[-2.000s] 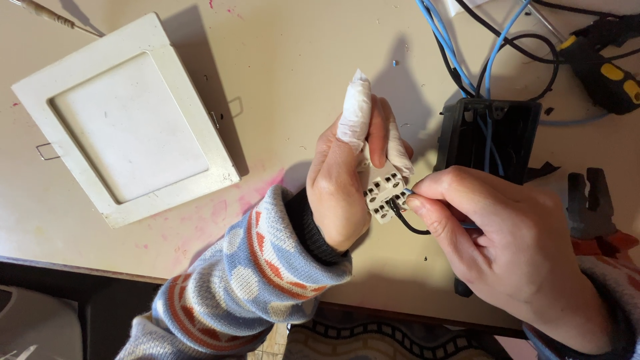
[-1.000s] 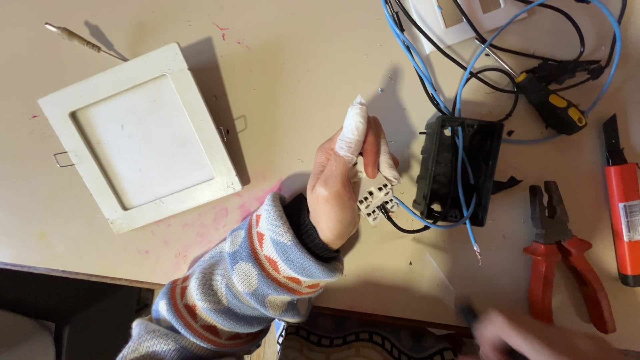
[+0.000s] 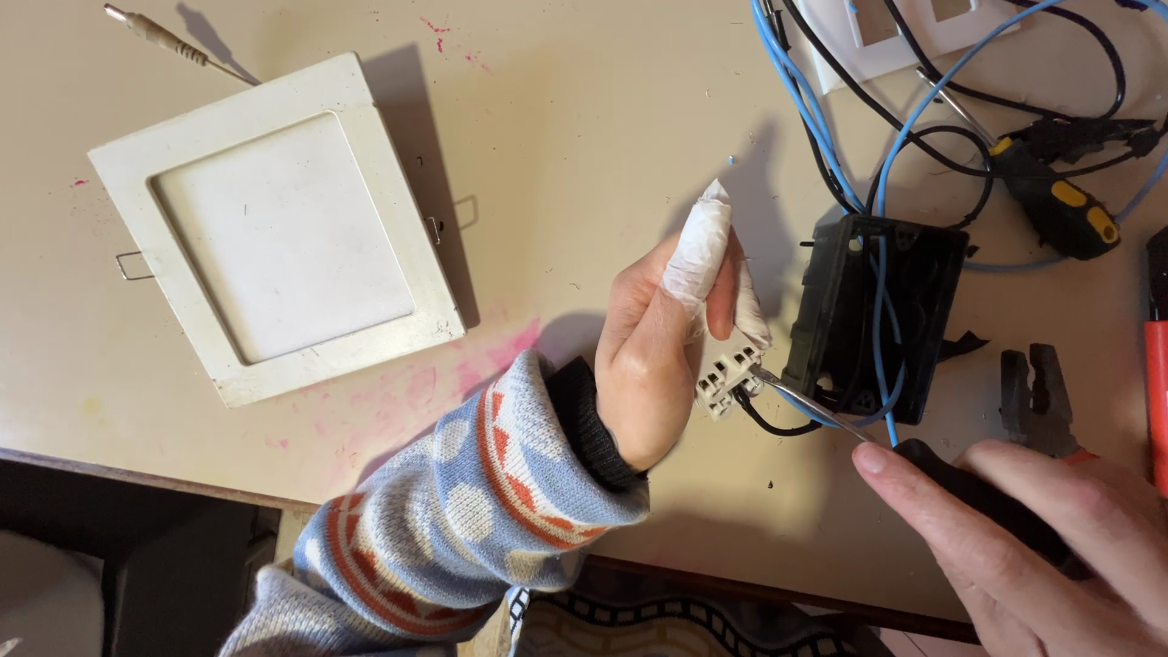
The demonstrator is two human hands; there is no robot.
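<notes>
My left hand (image 3: pixel 652 347), its thumb and a finger wrapped in white, holds a white switch or socket module (image 3: pixel 727 370) with metal terminals. A black wire (image 3: pixel 771 427) and a blue wire (image 3: pixel 803 399) run from the module toward a black plastic wall box (image 3: pixel 876 319). My right hand (image 3: pixel 1022 529) grips the dark handle of a screwdriver (image 3: pixel 976 497), whose tip meets the module's edge beside the blue wire. Whether the tip sits in a terminal screw cannot be told.
A square white LED panel light (image 3: pixel 283 228) lies at left. Right of the box are a yellow-black screwdriver (image 3: pixel 1054 196), pliers (image 3: pixel 1038 401) and a red-handled tool (image 3: pixel 1157 365). White frame plates (image 3: pixel 899 36) and loose wires lie at top right. The table's front edge (image 3: pixel 182 479) runs below.
Two seconds ago my right hand's fingers were at the wire by the module; one second ago it was low by the table's edge. Now it holds a screwdriver against the module. My left hand keeps its hold.
</notes>
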